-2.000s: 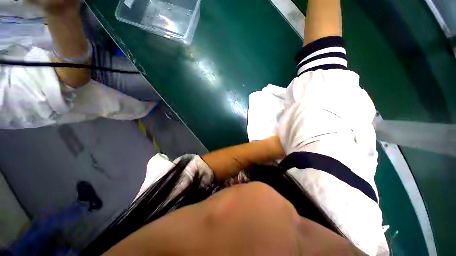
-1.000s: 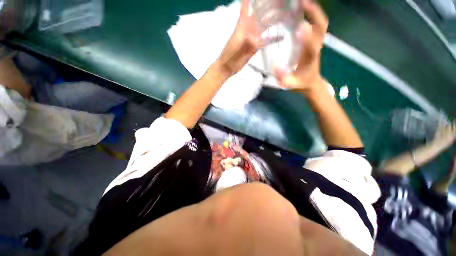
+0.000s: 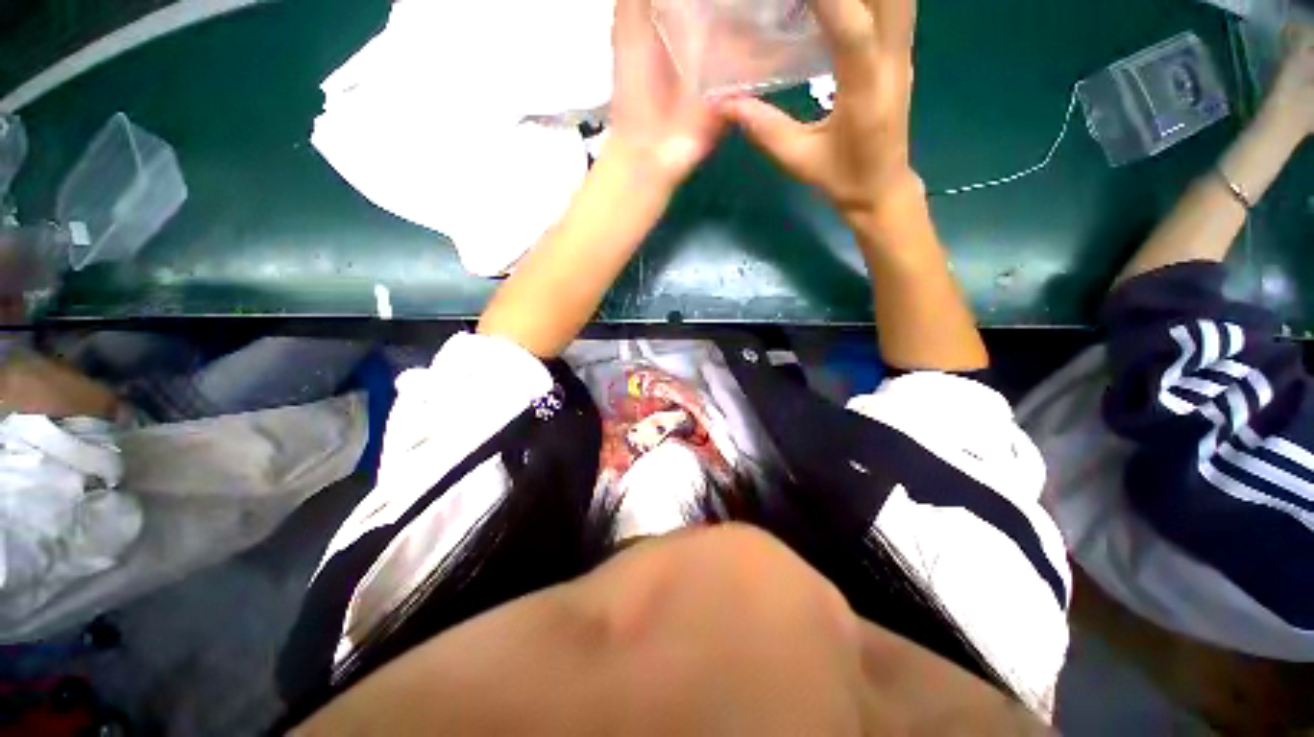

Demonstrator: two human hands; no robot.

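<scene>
A clear plastic box [image 3: 742,46] is held between my two hands near the top edge of the head view. My left hand [image 3: 663,108] is on its left side, fingers partly cut off by the frame. My right hand [image 3: 862,123] is on its right side, thumb below the box. A large white cloth [image 3: 461,130] lies on the green surface [image 3: 749,259], left of and partly behind my left hand. A small white part [image 3: 823,92] shows beside my right hand.
Another clear box [image 3: 124,187] lies at the far left. At the right, a clear box [image 3: 1157,98] with a thin white cord [image 3: 1009,179] lies near a neighbour's arm [image 3: 1196,216]. A neighbour's light clothing [image 3: 216,475] shows at left. A metal edge borders the surface in front of me.
The view has turned, so the bench edge now runs level. My hands still hold the clear box. The box and cord at the right now show clearly.
</scene>
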